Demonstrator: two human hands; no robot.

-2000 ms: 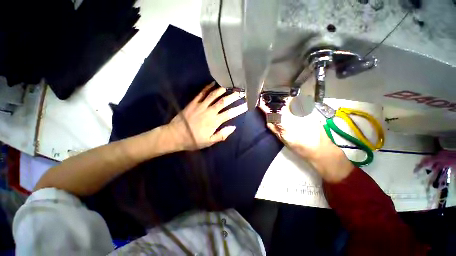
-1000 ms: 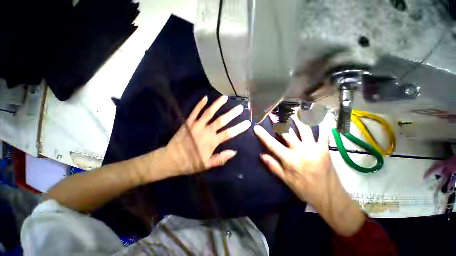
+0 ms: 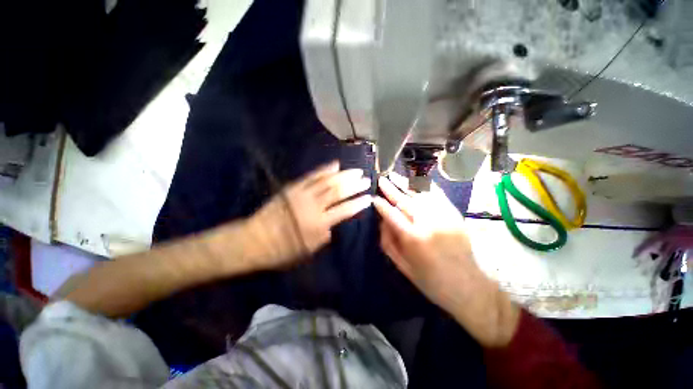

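A large navy garment panel [image 3: 243, 129] lies on the table and runs under the sewing machine [image 3: 471, 45]. A narrow dark strip or fold [image 3: 354, 158] shows on it, just left of the presser foot area [image 3: 420, 161]. My left hand [image 3: 300, 216] is blurred, its fingertips on the cloth at the strip; its thumb is hidden. My right hand [image 3: 433, 247] lies on the cloth just below the needle area, fingers extended and slightly apart, fingertips close to the left ones. Whether either hand pinches the cloth is not clear.
Scissors with green and yellow handles [image 3: 549, 203] lie right of the needle. A black heap of cut pieces [image 3: 91, 68] is at the upper left. Pink-purple threads [image 3: 669, 247] hang at the far right. A pale sheet [image 3: 64, 266] shows at the left.
The panel has shifted up and its top corner has left the view. The narrow strip or fold now shows by the needle. My spread fingers have drawn closer together, and my right hand has moved slightly left.
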